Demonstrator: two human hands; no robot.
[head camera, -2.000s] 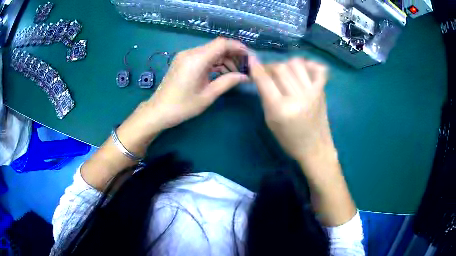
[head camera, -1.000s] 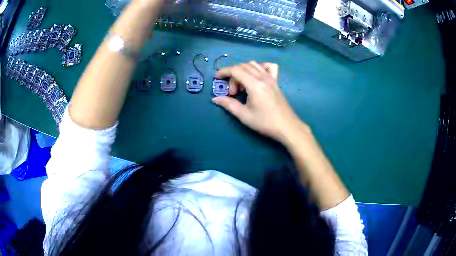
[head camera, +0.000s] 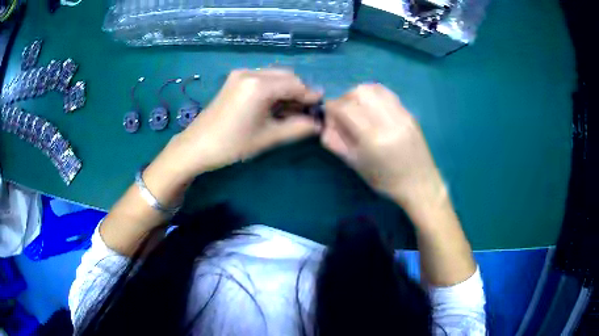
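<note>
My left hand (head camera: 253, 115) and my right hand (head camera: 377, 134) meet at the middle of the bench. A small dark part (head camera: 318, 113) is pinched between their fingertips; it is blurred and mostly hidden, so its exact kind cannot be told. Left of my left hand, three wired square parts lie in a row: one at the left (head camera: 132, 121), one in the middle (head camera: 158, 118) and one at the right (head camera: 188, 115), close to my left hand. Their thin leads point away from me, with small white plugs at the ends.
Circuit boards (head camera: 46, 134) lie in curved rows at the far left. Stacked clear blister trays (head camera: 230, 23) stand at the back. A pale box with an open mechanism (head camera: 414, 23) stands at the back right. A blue stool (head camera: 66, 230) is below the bench's left edge.
My left hand has come back from the far side of the bench to meet my right hand. My right hand has left the row of wired parts and moved right. The view has shifted.
</note>
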